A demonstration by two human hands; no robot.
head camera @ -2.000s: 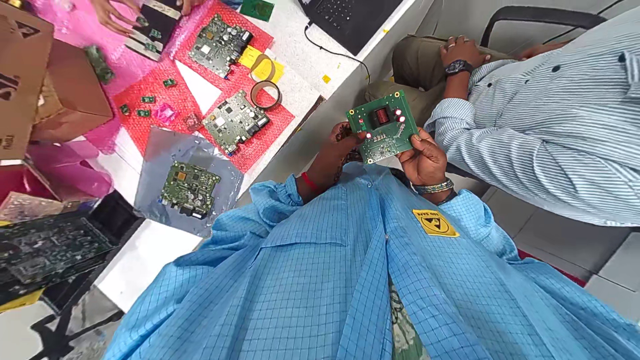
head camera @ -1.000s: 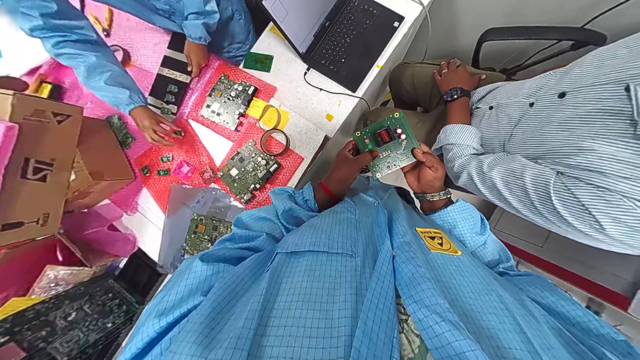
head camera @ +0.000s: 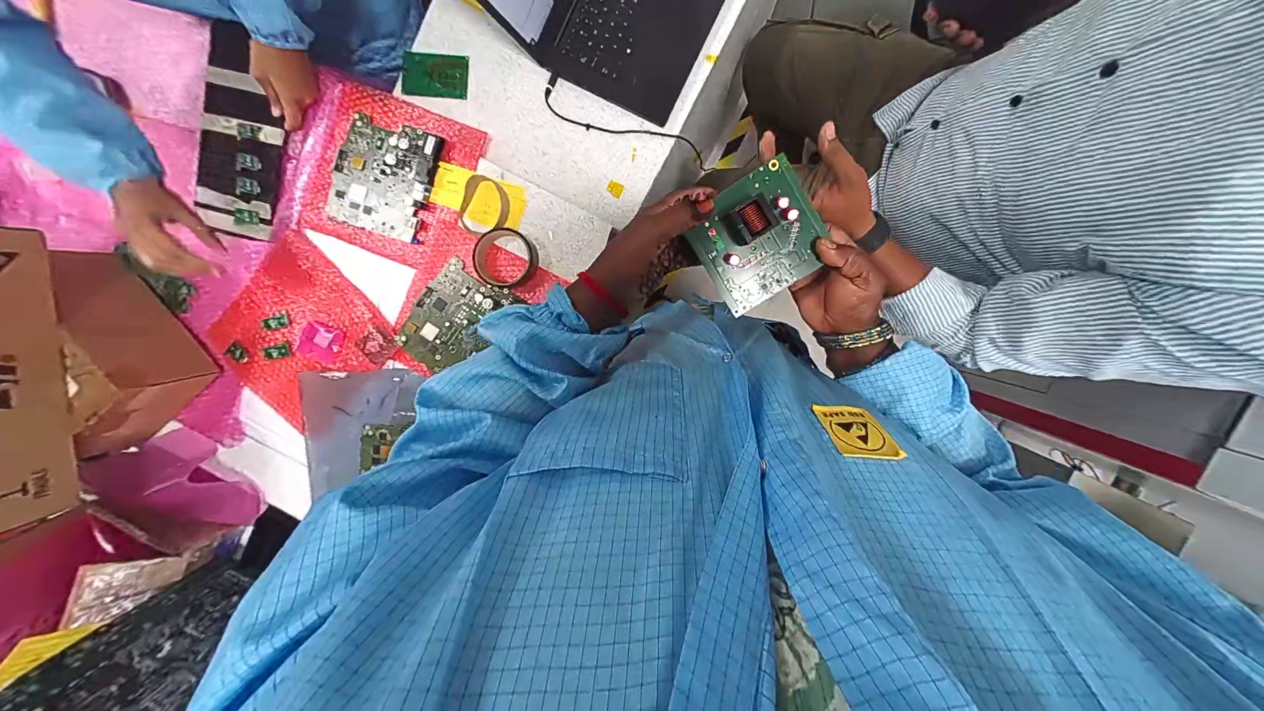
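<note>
A green printed circuit board (head camera: 758,235) with a copper-wound coil (head camera: 750,221) and small round parts is held up in front of my chest. My right hand (head camera: 841,281) grips its lower right edge between thumb and fingers. At its upper left edge is my left hand (head camera: 671,219), a fingertip at the rim; whether it bears any of the board is unclear. Just behind the board, a seated person's hands (head camera: 839,188) are raised with fingers spread. Two larger circuit boards, one grey-green (head camera: 383,178) and one green (head camera: 449,314), lie on red bubble wrap to the left.
A tape roll (head camera: 505,257), a small green board (head camera: 434,75) and a laptop (head camera: 632,49) with a cable rest on the white table. Several tiny boards (head camera: 276,351) lie on red wrap. A co-worker's hands (head camera: 163,227) are at the far left, above cardboard boxes (head camera: 128,346).
The seated person's hands have come up from the lap to just behind the board. My left hand's fingers have shifted to the board's upper left edge. The co-worker's hand at left has moved off the tiny boards.
</note>
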